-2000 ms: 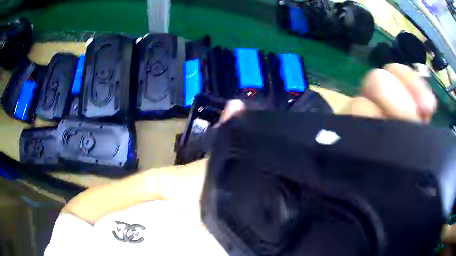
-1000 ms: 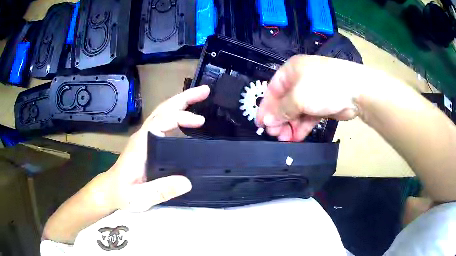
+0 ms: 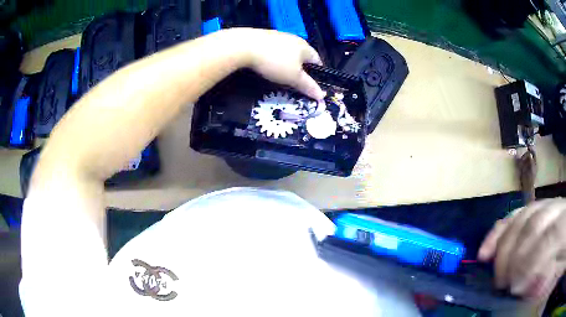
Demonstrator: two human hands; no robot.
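Note:
A black housing lies open side up on the bench. It holds a white gear, a smooth white round part and small metallic parts with wires at its right end. My left hand reaches over its far edge, thumb and fingers on the rim. My right hand is at the lower right, blurred, holding the end of a black cover with a blue battery pack on it, near my body. The cover is tilted and partly blurred. A bit of red wire shows beside the pack.
Several black covers, some with blue packs, stand in an overlapping row at the back left. One cover lies just behind the housing. A small black box with wires is at the far right of the tan bench, beside the green belt.
The cover with the battery pack has moved from in front of the housing to the lower right in my right hand. My left hand has moved from the cover to the housing's far rim.

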